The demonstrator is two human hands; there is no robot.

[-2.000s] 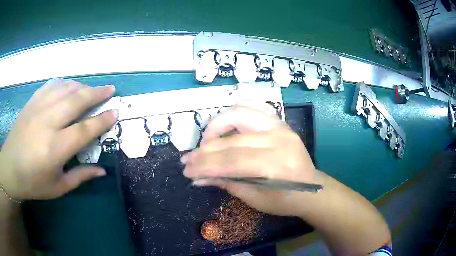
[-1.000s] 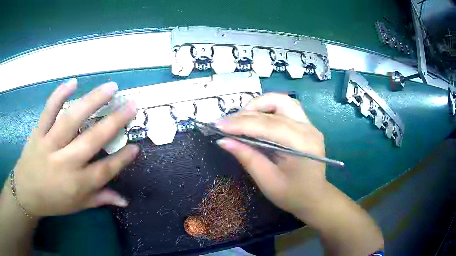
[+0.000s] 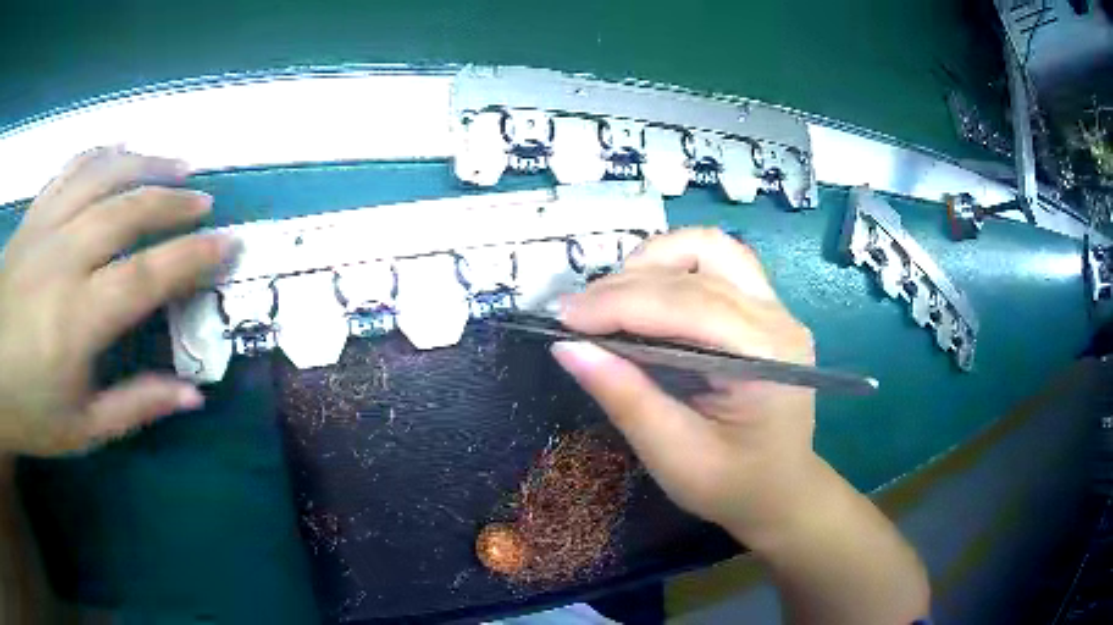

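The silver fixture (image 3: 421,237) lies above the black scrap tray (image 3: 403,488), its rounded tabs toward me. Wound coils (image 3: 370,299) sit in its recesses. My left hand (image 3: 104,299) is at the fixture's left end, fingertips on it and thumb below. My right hand (image 3: 696,354) holds slim grey tweezers (image 3: 732,363) like a pen. Their tips are just below the coil in the third recess; whether they grip a wire is too small to tell. My right hand partly hides the fixture's right end. Orange-brown wire scrap (image 3: 574,507) and a round lump (image 3: 499,549) lie on the tray.
A second loaded fixture (image 3: 635,110) lies behind, across the pale strip (image 3: 244,122). Another fixture (image 3: 909,275) lies angled at the right on the green surface (image 3: 806,263). A small red and metal part (image 3: 963,215) is at the far right.
The tweezers were tucked in my right hand two seconds ago; now they point at the third recess. My left hand has moved outward to the fixture's left end, uncovering the leftmost coil.
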